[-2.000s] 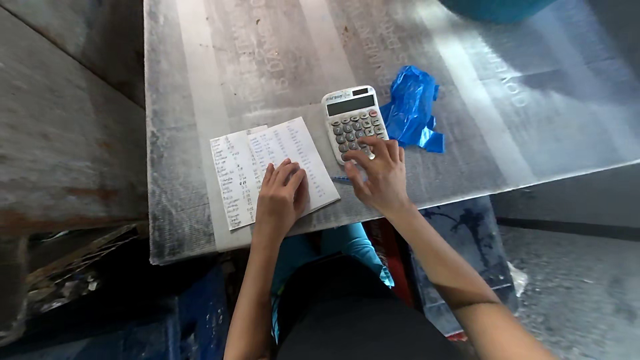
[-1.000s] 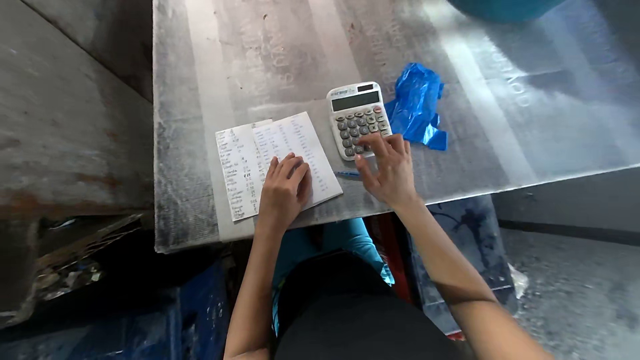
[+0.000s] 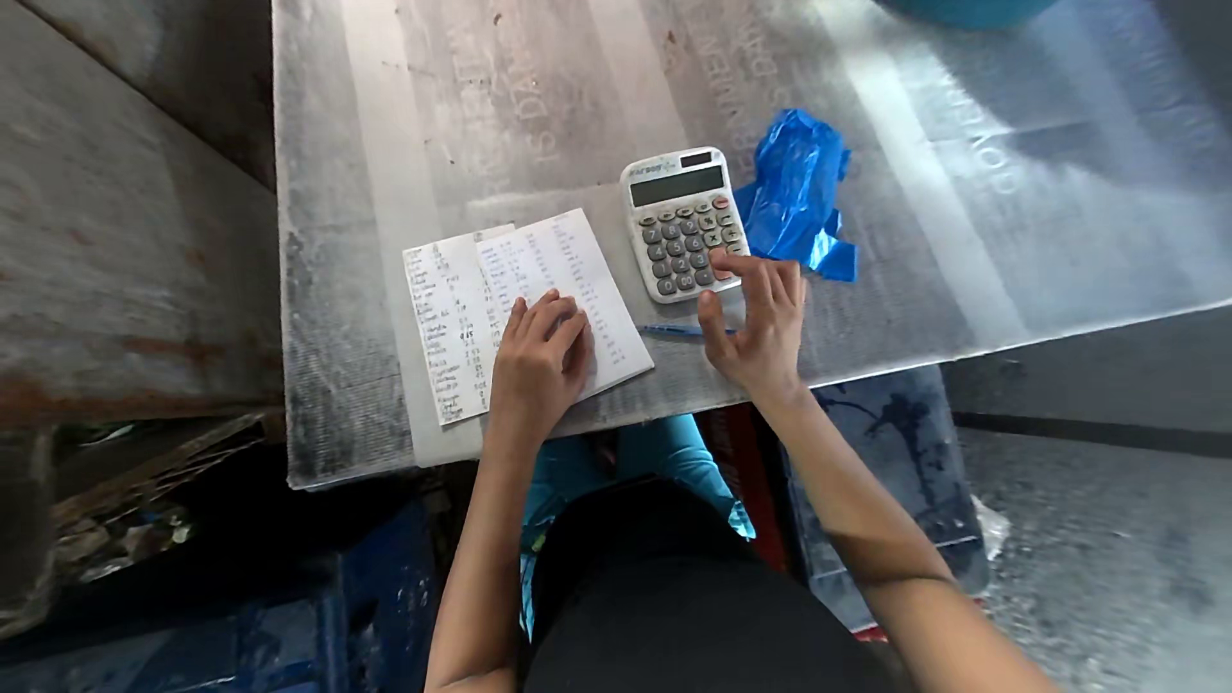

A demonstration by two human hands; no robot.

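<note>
Two overlapping paper sheets or pads with handwritten lists lie on the table; my left hand (image 3: 544, 351) rests flat on the upper one (image 3: 602, 332), fingers slightly bent. The lower sheet (image 3: 438, 327) shows at the left. To the right of the papers is a white calculator (image 3: 677, 221) with grey keys. My right hand (image 3: 760, 322) is at its lower right corner, the index finger over the keys and the thumb apart, holding nothing. A blue pen (image 3: 674, 330) lies below the calculator, partly hidden by my right hand. A crumpled blue plastic bag (image 3: 794, 188) touches the calculator's right side.
The table (image 3: 962, 260) has a worn, printed covering. Part of a teal round container (image 3: 977, 8) stands at the top right. Blue plastic crates (image 3: 289, 645) are at the lower left, and a dark blue plastic surface (image 3: 895, 462) is below the table's edge at the right.
My right hand's fingers have shifted a little over the calculator's keys. My left hand stays on the upper sheet.
</note>
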